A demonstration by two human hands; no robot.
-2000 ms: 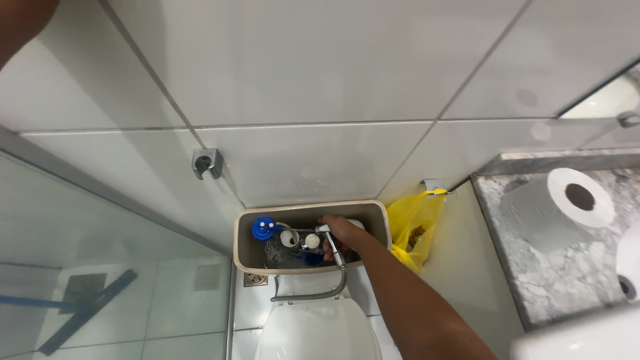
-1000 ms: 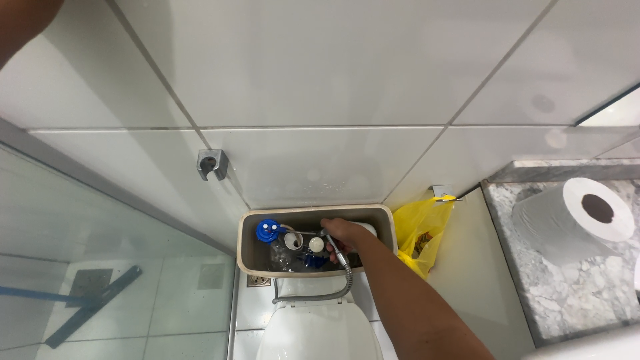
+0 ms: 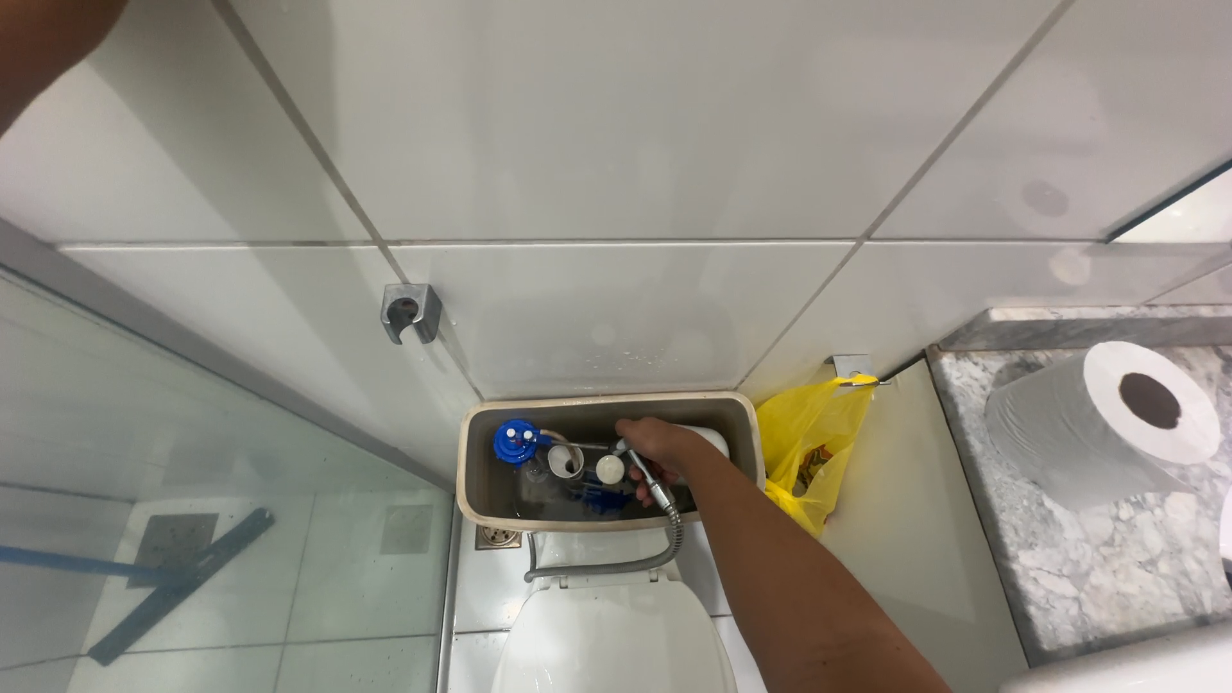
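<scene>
My right hand [image 3: 662,452] reaches into the open toilet tank [image 3: 470,481], its fingers around the handle of a chrome bidet sprayer [image 3: 649,478]. From the sprayer a flexible metal hose [image 3: 616,568] loops over the tank's front rim and down behind the toilet seat. Left of the hand, inside the tank, are a blue-capped fill valve [image 3: 517,441], a white overflow tube [image 3: 565,461] and a round white cap [image 3: 609,470]. A white float [image 3: 710,439] is partly covered by the hand. Of my left side only part of an arm shows at the top left corner; the hand cannot be made out.
A metal sprayer holder [image 3: 411,310] is fixed to the tiled wall. A yellow plastic bag [image 3: 813,448] hangs right of the tank. A toilet paper roll [image 3: 1097,423] stands on the marble counter [image 3: 1088,568]. Behind the glass at left is a squeegee [image 3: 183,585]. The closed toilet lid [image 3: 616,640] is below.
</scene>
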